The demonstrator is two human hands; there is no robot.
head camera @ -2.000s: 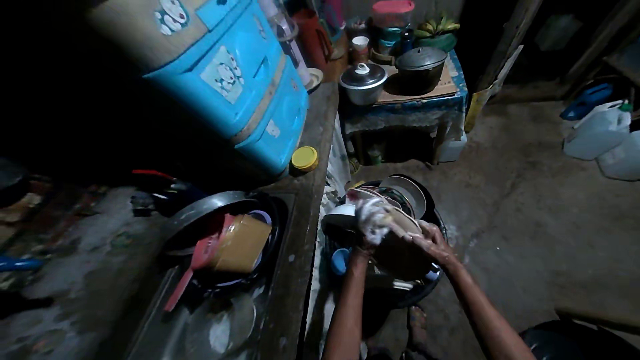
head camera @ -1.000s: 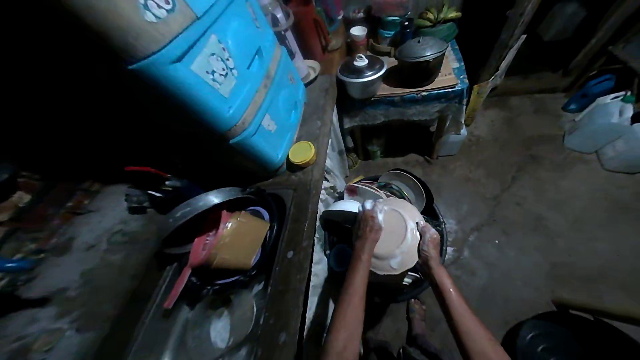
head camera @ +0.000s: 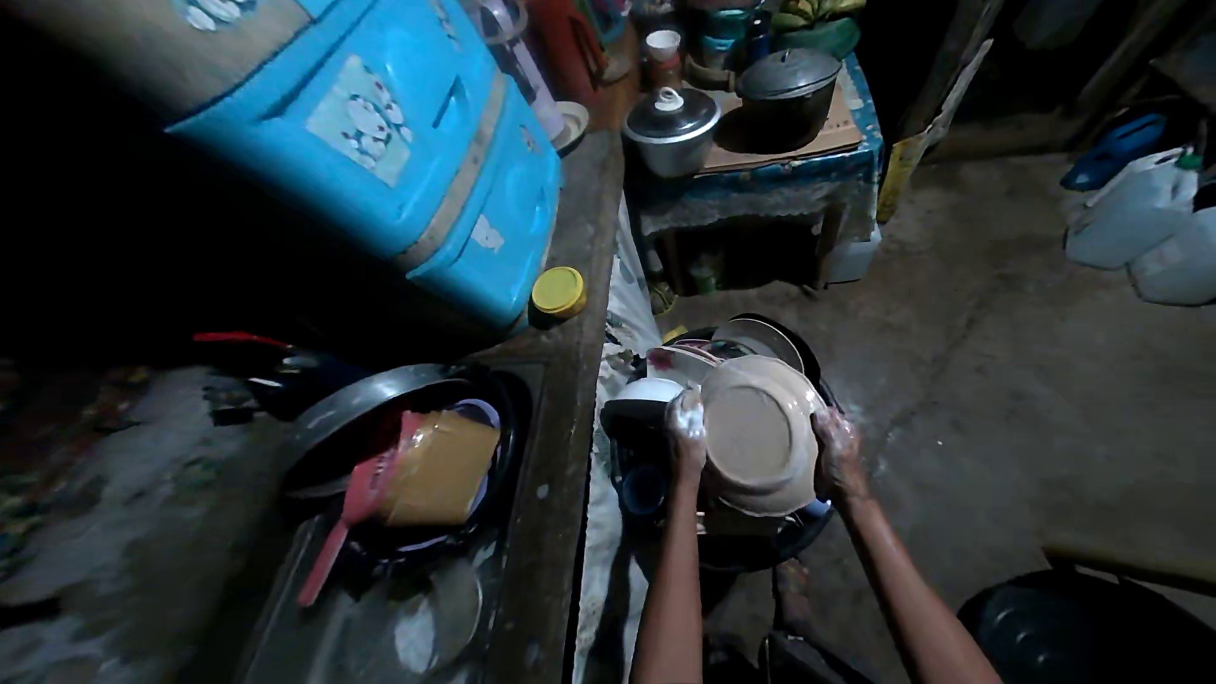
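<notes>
A pale plate with a wavy rim (head camera: 758,437) is held underside up above a dark basin (head camera: 769,559) on the floor. My left hand (head camera: 688,432) grips its left edge, with white suds on the fingers. At the opposite edge, my right hand (head camera: 838,446) holds the rim, also wet with suds. Behind the plate, other plates (head camera: 755,340) and a white bowl (head camera: 648,390) lie in the basin. A dark blue cup (head camera: 644,488) is by my left wrist. The plate hides much of the basin.
Left of the basin runs a wooden counter edge (head camera: 546,532), with a sink holding a metal basin (head camera: 366,404) and a pink dipper (head camera: 366,489). A yellow-lidded jar (head camera: 559,292) stands near blue drawers (head camera: 380,161). Pots (head camera: 673,133) sit on a table ahead; plastic jugs (head camera: 1130,214) stand right.
Two seconds ago the plate was tilted and dark, with a suds-covered bundle at my left hand. Now its pale underside faces up between both hands, and the bundle is out of sight.
</notes>
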